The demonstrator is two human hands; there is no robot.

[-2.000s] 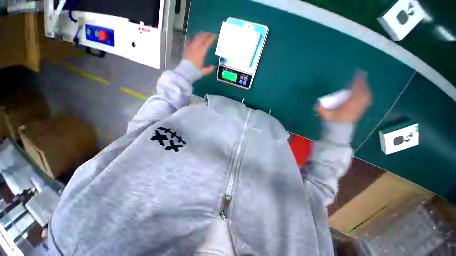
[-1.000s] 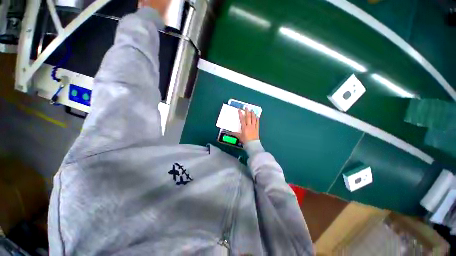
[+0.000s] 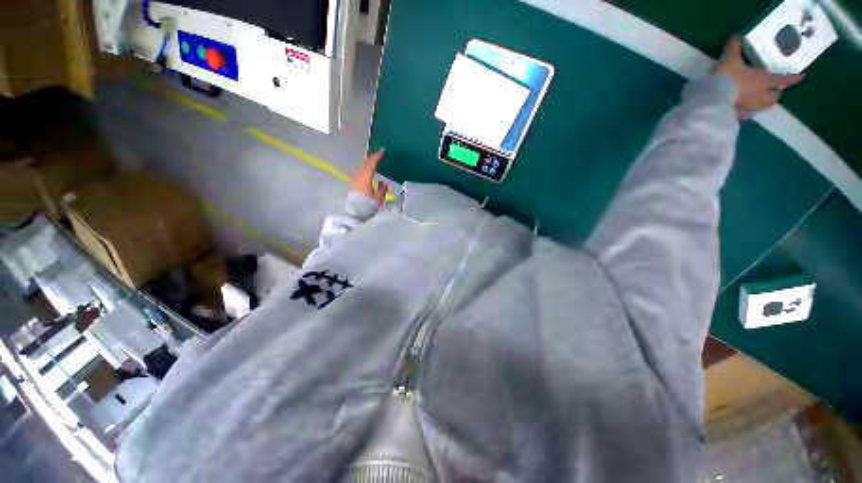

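A white retail gift box [image 3: 792, 36] with a dark product picture is at the top right on the conveyor side. My right hand [image 3: 756, 87] is at its lower edge, fingers around it. My left hand [image 3: 369, 179] is low beside the bench's left edge, fingers apart, with nothing visible in it. The digital bench scale [image 3: 475, 157] has a lit green display. A flat white piece [image 3: 484, 100] lies on its light-blue pad [image 3: 532, 74]. A second gift box [image 3: 777, 304] stands on the bench at the right.
A white-framed machine [image 3: 255, 71] with a blue button panel [image 3: 208, 57] is at the upper left. Brown cartons [image 3: 142, 226] and white parts [image 3: 104, 330] are at the lower left. Another carton [image 3: 756, 391] with clear plastic is at the lower right. A white rail [image 3: 633, 26] borders the conveyor.
My right hand has moved from the scale to the box at the upper right. My left arm has come back from the machine to the bench's left edge. The camera view has shifted.
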